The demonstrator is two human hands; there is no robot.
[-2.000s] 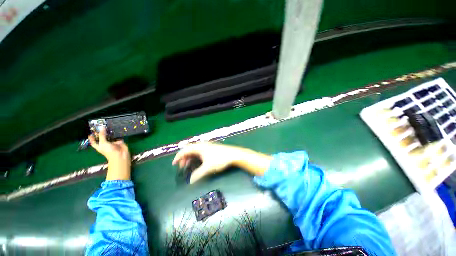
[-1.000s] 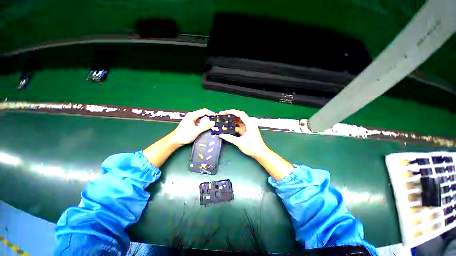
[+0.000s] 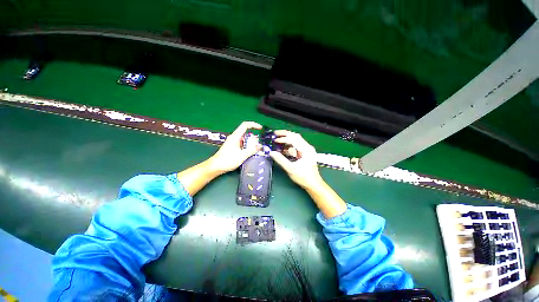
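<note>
A dark phone half-assembly [image 3: 255,181] lies lengthwise on the green bench, its upper end between my hands. My left hand [image 3: 237,147] holds the left side of that upper end. My right hand [image 3: 298,158] has its fingers on a small dark cover [image 3: 270,139] at the upper end; the fingers partly hide it, so I cannot tell if it is seated. A second flat dark inner cover [image 3: 256,229] with holes and pale spots lies loose on the bench just below the phone.
A chipped metal rail [image 3: 133,118] divides bench and green conveyor. Phone units [image 3: 132,78] and stacked black trays [image 3: 331,106] are on the belt. A pale slanting post [image 3: 455,109] rises at right. A white parts tray [image 3: 450,242] with dark parts lies at lower right.
Since two seconds ago, my left hand has brought the phone from the belt to the bench, and both hands have come together at it. In the last second, the cover has moved to the phone's upper end.
</note>
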